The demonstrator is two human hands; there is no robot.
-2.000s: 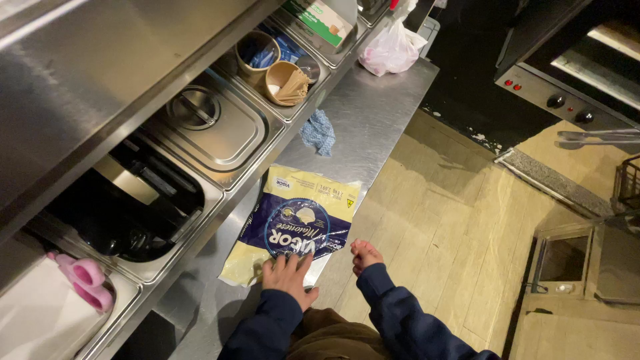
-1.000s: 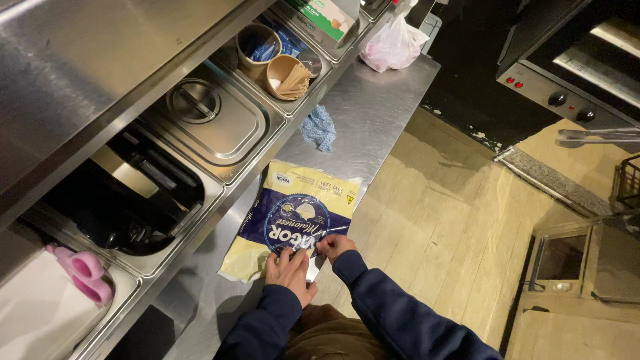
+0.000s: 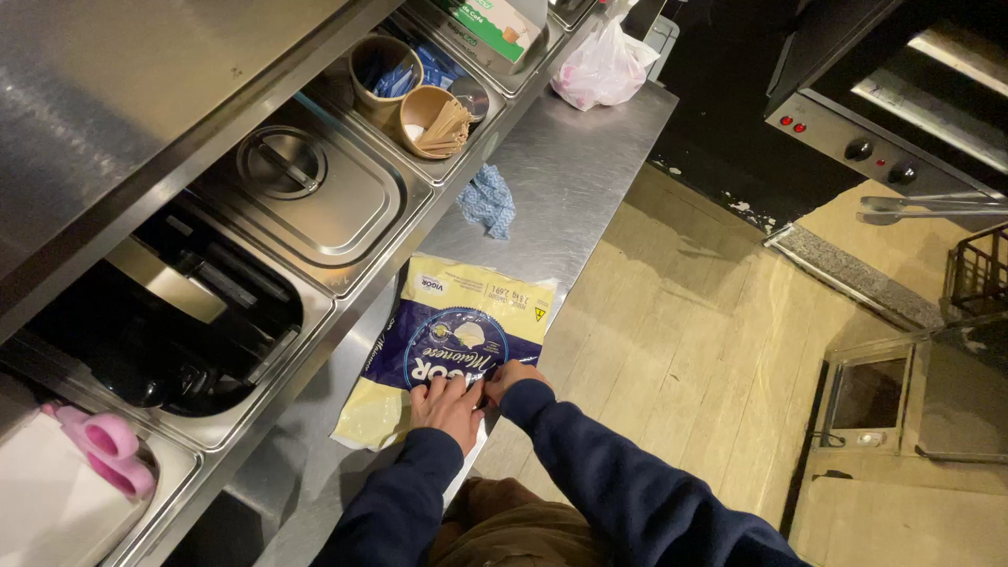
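A yellow and dark blue plastic bag of Vigor mayonnaise point(image 3: 461, 315) lies flat on the stainless steel counter point(image 3: 567, 173). My left hand point(image 3: 447, 405) rests on the bag's near part, fingers spread over the printing. Close against it, at the bag's right near edge, is my right hand point(image 3: 510, 379), with its fingers bent together; whether they pinch the bag's film cannot be told. Beyond the bag lies a crumpled blue and white cloth point(image 3: 488, 201).
Left of the counter runs a row of steel pans: pink-handled scissors point(image 3: 106, 449), black items point(image 3: 181, 315), a steel lid point(image 3: 315, 197), a paper cup of wooden stirrers point(image 3: 433, 122). A tied plastic bag point(image 3: 605, 67) sits at the far end. Metal tongs point(image 3: 929, 206) lie at right.
My right hand was above the counter's edge, apart from the left; it has moved left onto the bag, beside my left hand, which stays on the bag.
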